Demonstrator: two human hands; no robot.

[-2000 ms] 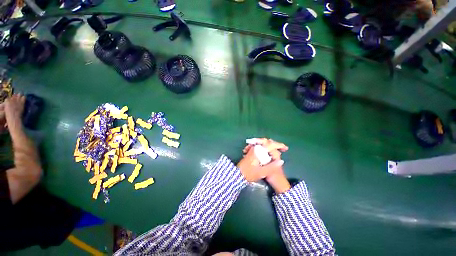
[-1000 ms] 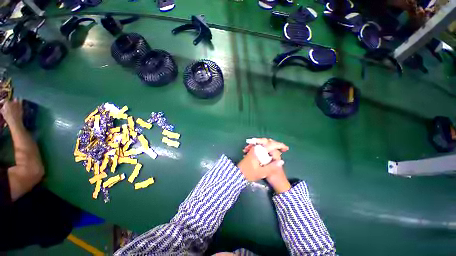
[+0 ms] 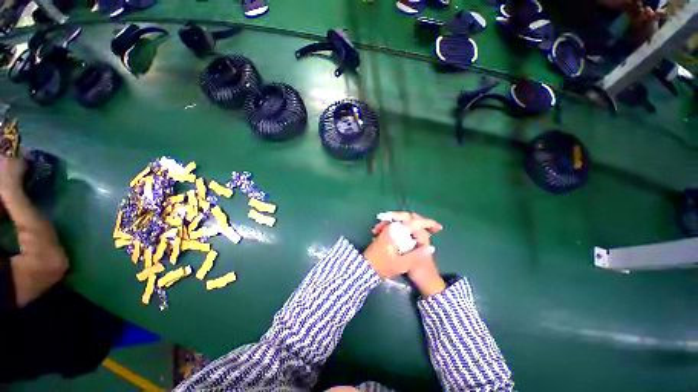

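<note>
My left hand (image 3: 385, 256) and my right hand (image 3: 423, 269) are clasped together over the green surface. White coverings show on some fingers. No part is visible in either hand; the space between the palms is hidden. A loose pile of yellow strips (image 3: 196, 246) mixed with silver-purple parts (image 3: 145, 205) lies to the left of my hands. Round black ribbed housings (image 3: 349, 129) stand beyond the hands; one farther right (image 3: 557, 161) has a yellow piece in it.
Another person's arm (image 3: 34, 237) is at the left edge beside a dark housing. A pale metal bar (image 3: 650, 254) juts in from the right. Black curved brackets (image 3: 337, 52) and dark ovals with pale rims (image 3: 456, 50) lie along the far side.
The near row of black housings and brackets has shifted right. The other person's arm at the left has moved slightly. My hands and the yellow pile have not moved.
</note>
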